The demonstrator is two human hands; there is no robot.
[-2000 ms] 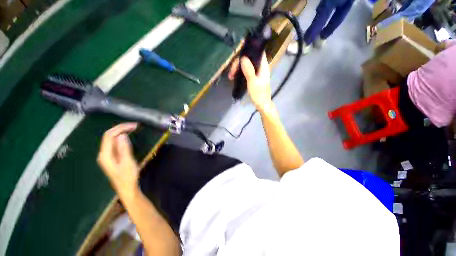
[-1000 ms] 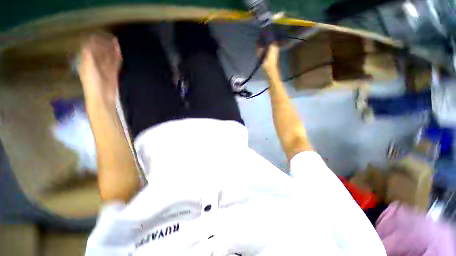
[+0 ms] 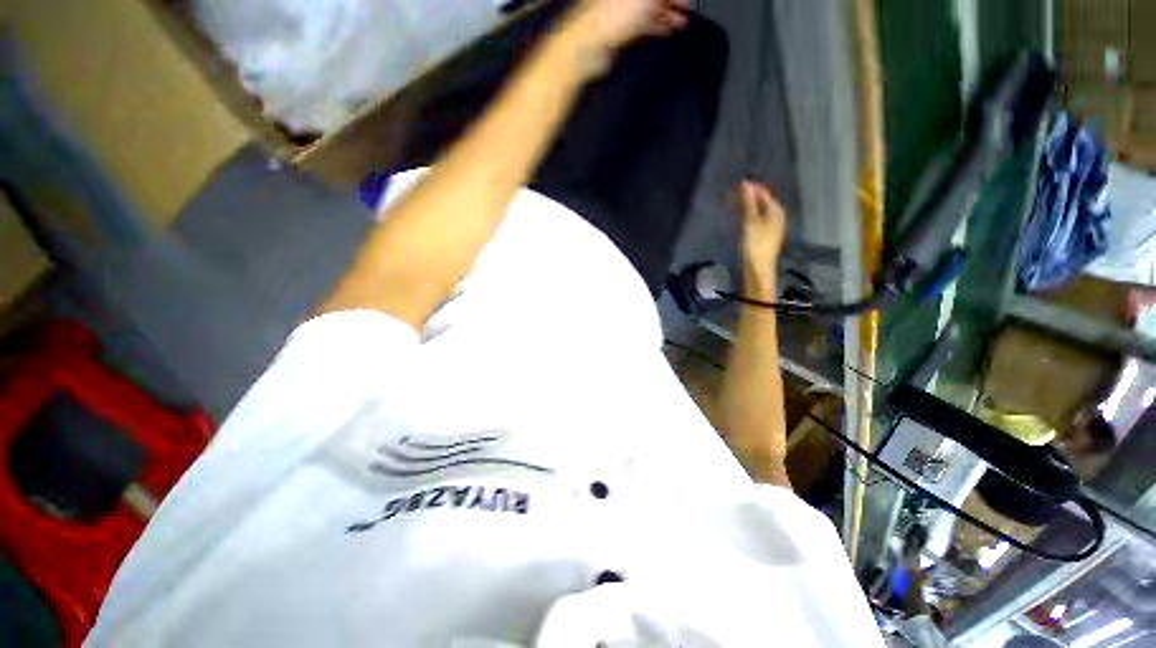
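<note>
A hot-air brush point(image 3: 970, 177) lies on the green bench at the upper right, blurred. Its black cord runs over the bench edge to a dark and silvery end piece point(image 3: 697, 289) beside my lap. A black electric screwdriver point(image 3: 982, 446) lies across a silver-grey box on the bench, its cable looped. My left hand point(image 3: 634, 18) is over my dark-trousered leg at the top edge, partly cut off and blurred. My right hand point(image 3: 761, 222) is between my leg and the bench, apart from the brush; nothing shows in it, but its fingers are unclear.
A carton with whitish plastic bags point(image 3: 342, 57) stands at the upper left. A red stool point(image 3: 95, 468) is at the lower left on the grey floor. The bench edge point(image 3: 866, 190) runs down the right. Crumpled blue cloth point(image 3: 1065, 209) and cluttered shelving are beyond it.
The view has swung round, bringing the bench to the right side. The electric screwdriver has left my right hand and lies on the box. My left hand has moved to the top edge.
</note>
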